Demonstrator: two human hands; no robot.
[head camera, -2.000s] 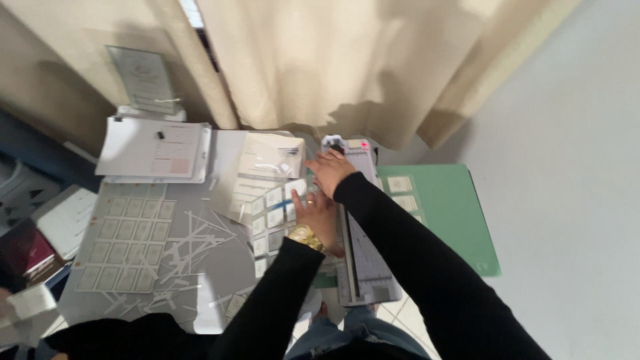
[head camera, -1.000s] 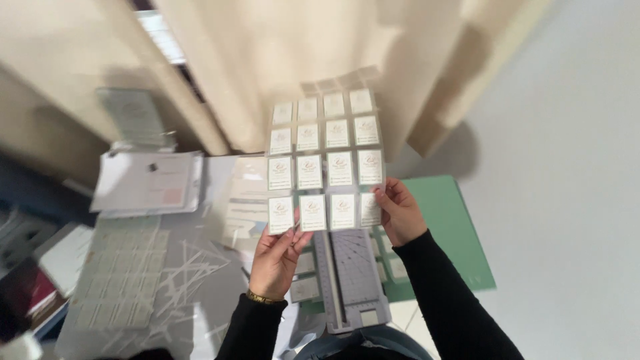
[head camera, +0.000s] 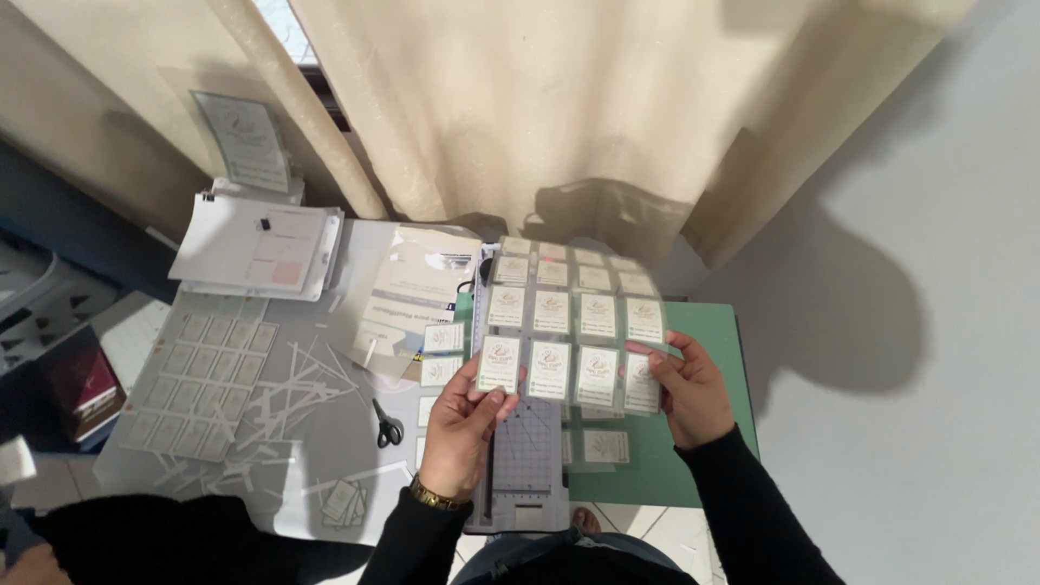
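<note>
Between my two hands I hold up a clear laminated sheet of printed cards (head camera: 552, 312), its far edge bending away. My left hand (head camera: 461, 431) pinches the near left corner, thumb on top. At the near right edge, my right hand (head camera: 697, 390) grips with thumb and fingers. Beneath the sheet lies a grey paper trimmer (head camera: 528, 455) with a grid, on a green cutting mat (head camera: 666, 479). More card pieces (head camera: 606, 446) lie on the mat and to the left of the trimmer.
Left on the grey table are black-handled scissors (head camera: 388, 426), cut strips (head camera: 284, 390), another card sheet (head camera: 203, 378), a small card pile (head camera: 344, 502), a plastic packet (head camera: 414, 301) and stacked papers (head camera: 244, 244). Another person's dark sleeve (head camera: 162, 540) is at the lower left. A beige curtain (head camera: 504, 106) hangs behind.
Two seconds ago both hands were down at the trimmer and a card sheet; one second ago they held the sheet up, spread flat. Now it is lower and its far edge curves.
</note>
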